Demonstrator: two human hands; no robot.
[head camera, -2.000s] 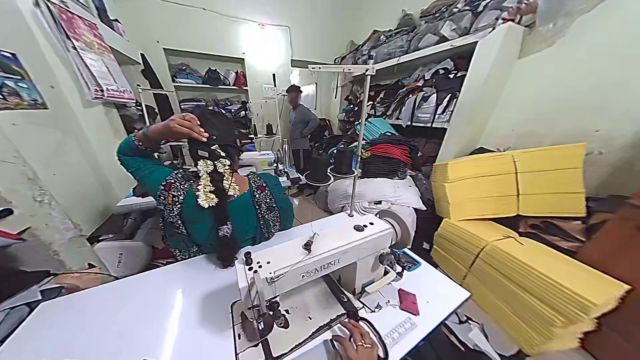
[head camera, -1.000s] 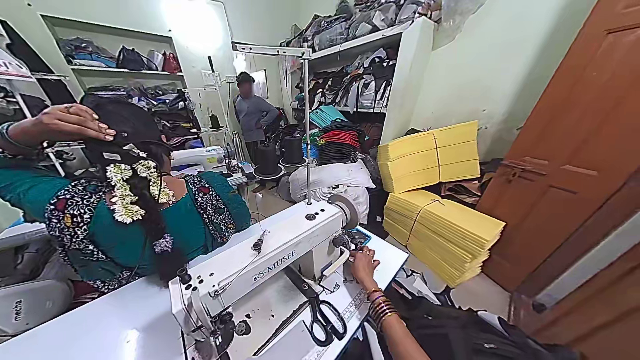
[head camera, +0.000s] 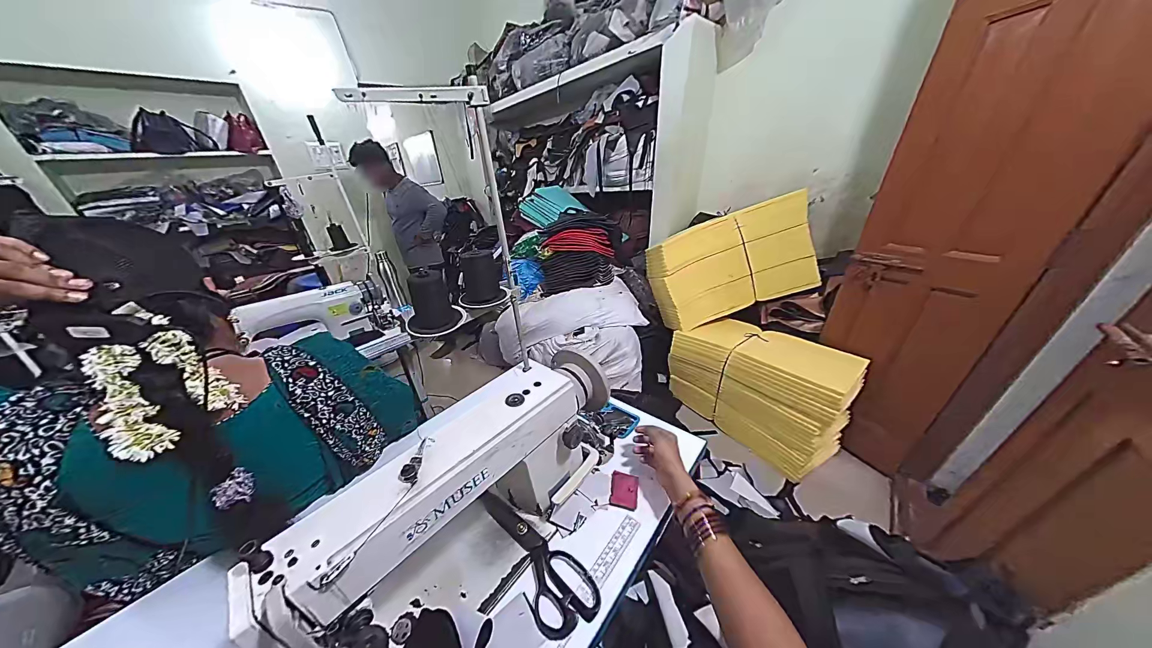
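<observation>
My right hand (head camera: 661, 454), with bangles at the wrist, is over the right end of the white sewing table, fingers loosely bent and nothing visible in them. A blue-edged item (head camera: 621, 419) lies just beyond the fingertips. Nearer me are a small pink-red item (head camera: 624, 490), a clear ruler (head camera: 615, 546) and black-handled scissors (head camera: 560, 589), whose blades rest on the bed of the white sewing machine (head camera: 450, 495). The machine's handwheel (head camera: 581, 380) stands left of my hand. My left hand is out of view.
A seated co-worker in teal (head camera: 261, 459) is close at left, a hand (head camera: 40, 274) at the head. Another person (head camera: 409, 211) stands behind. Tied yellow sheet stacks (head camera: 765, 387) and black cloth (head camera: 837, 567) are at right. Someone's fingers (head camera: 1125, 345) show by the brown door (head camera: 954, 270).
My right hand has moved from the scissors handles to the table's right end, then drawn slightly back from the handwheel area. The view has swung right, and fingers now show at the door.
</observation>
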